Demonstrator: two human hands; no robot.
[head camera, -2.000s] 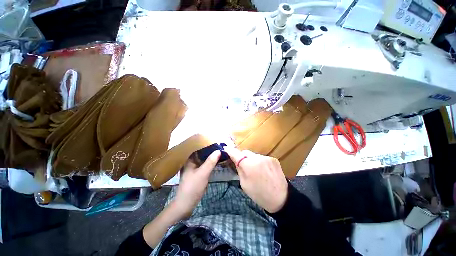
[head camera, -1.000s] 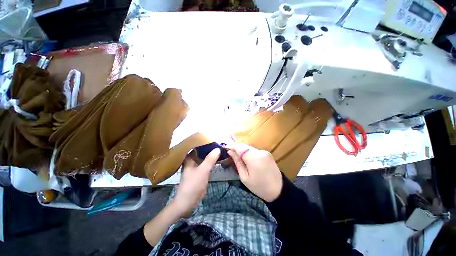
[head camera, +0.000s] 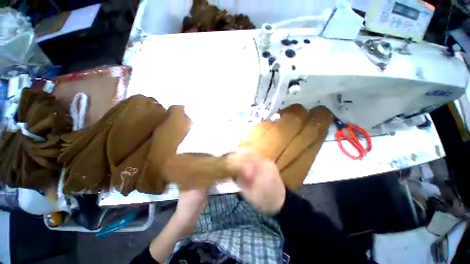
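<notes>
A brown panel (head camera: 198, 170), blurred by motion, is stretched between my hands over the table's front edge. My right hand (head camera: 262, 184) is blurred and grips the panel's right end. My left hand (head camera: 191, 207) is below the panel, its fingers mostly hidden behind the cloth; it appears to hold it from underneath. A fanned stack of brown panels (head camera: 129, 139) lies to the left, with pale loose thread on it. More brown panels (head camera: 301, 144) lie to the right, under the lamp glow.
The white sewing machine (head camera: 361, 87) stands at the right, with red-handled scissors (head camera: 354, 141) beside it. A tied brown bundle (head camera: 38, 136) and a white strip loop (head camera: 79, 111) are at the left. A white bin (head camera: 160, 18) with brown pieces is behind the table.
The dark folded face between my fingers no longer shows; the panel is now spread brown side up. My left hand has gone below it. The view has shifted, showing more behind the table.
</notes>
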